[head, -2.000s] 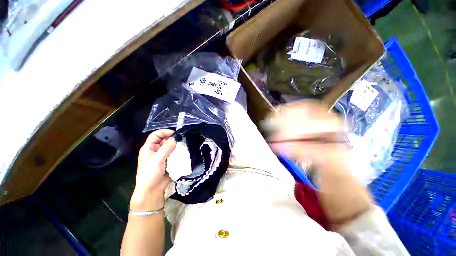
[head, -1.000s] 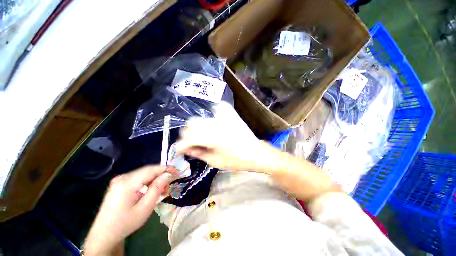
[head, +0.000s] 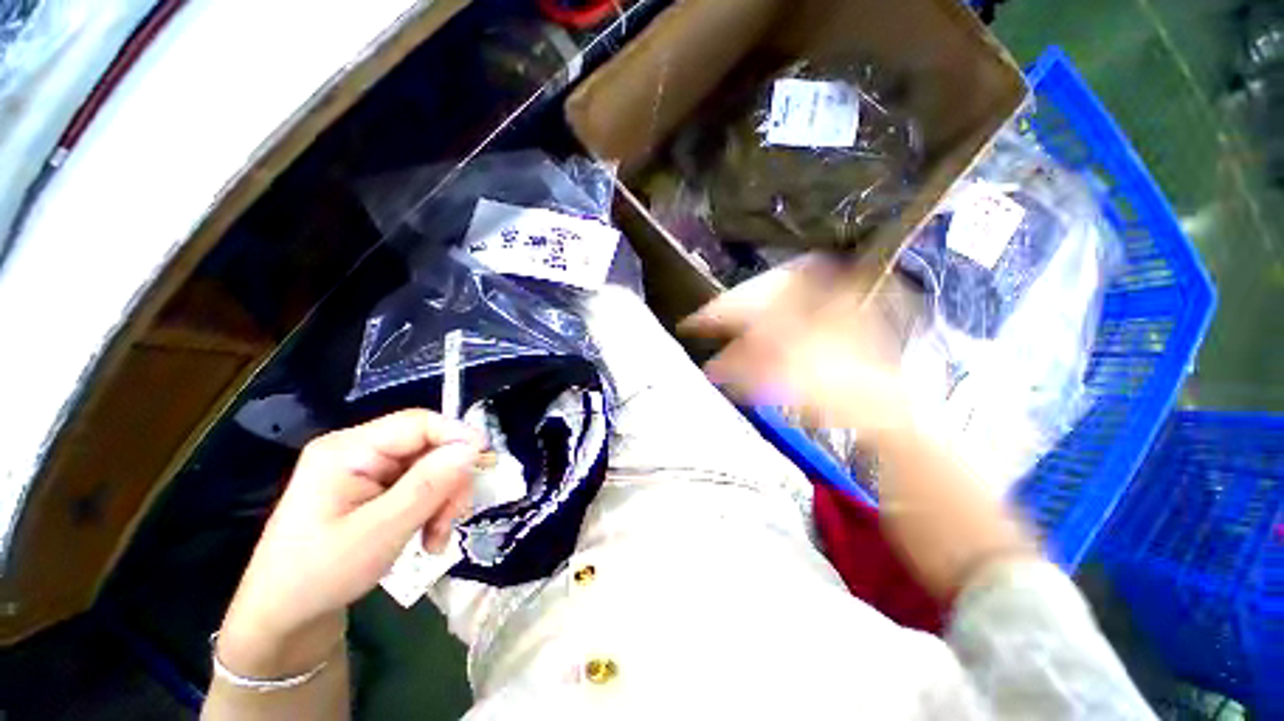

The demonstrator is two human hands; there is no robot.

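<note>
The dark garment (head: 552, 486) with wavy white trim lies bunched in the lap. My left hand (head: 373, 514) pinches the garment at its left edge. A white hang tag (head: 420, 569) hangs below my left fingers, and a narrow white strip (head: 452, 378) stands up beside them. My right hand (head: 806, 345) is blurred, raised to the right of the garment, away from it; what its fingers hold cannot be made out. A clear polybag (head: 408, 331) with a handwritten label (head: 541, 244) lies just beyond the garment.
An open cardboard box (head: 641, 106) holds bagged olive garments. A blue crate (head: 1148, 303) at the right holds bagged garments, with another blue crate (head: 1197, 549) below it. The curved white worktable (head: 169, 155) runs along the left. Dark red cloth (head: 876, 556) lies by the thigh.
My right hand has moved from the garment out to the right, blurred. My left hand stays at the garment's left edge; the white hang tag now shows below it.
</note>
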